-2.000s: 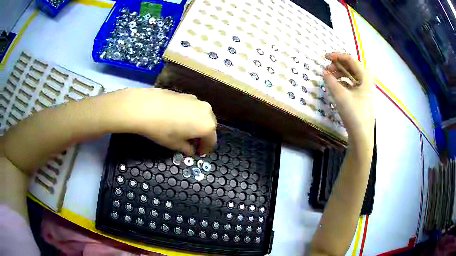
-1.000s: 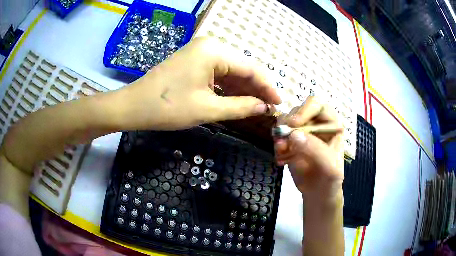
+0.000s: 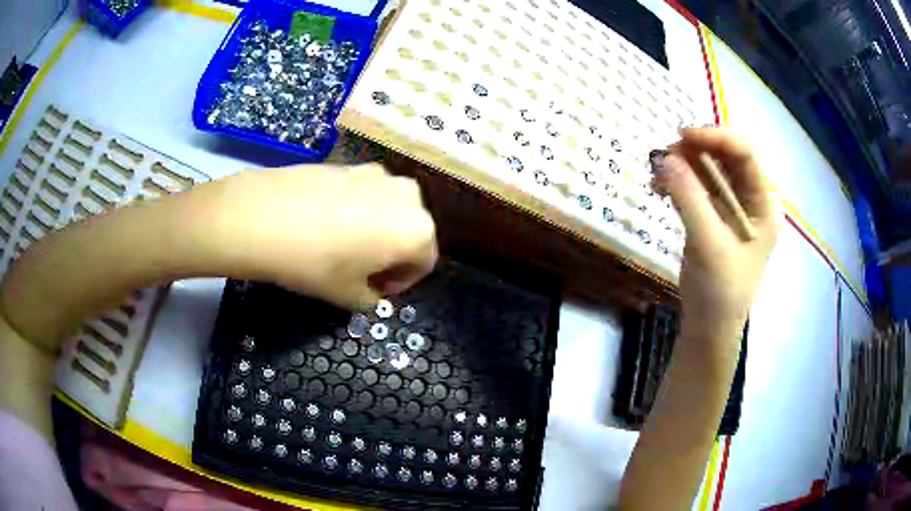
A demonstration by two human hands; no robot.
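Observation:
The black tray (image 3: pixel 420 399) lies in front of me, with silver pieces in round pockets along its near rows. A small loose pile of silver flanged pieces (image 3: pixel 380 330) lies on its upper middle. My left hand (image 3: pixel 350 240) is over the tray's far edge, fingers curled down beside the pile; its fingertips are mostly hidden, so I cannot tell if it grips a piece. My right hand (image 3: pixel 714 200) holds a pale wooden stick (image 3: pixel 727 196) over the right side of the pale hole board (image 3: pixel 440 60). Dark rings (image 3: pixel 463 138) sit on the board.
A blue bin (image 3: pixel 205 110) heaped with silver pieces stands behind my left hand. A slotted board (image 3: pixel 125 349) lies at left. A smaller blue bin (image 3: pixel 92 14) is at far left. Black spare trays (image 3: pixel 631 364) are right of the stack. Stacked boards (image 3: pixel 869 399) stand far right.
My left hand has moved from near my right hand back to the tray's far edge. My right hand has moved up and right over the board, still with the stick.

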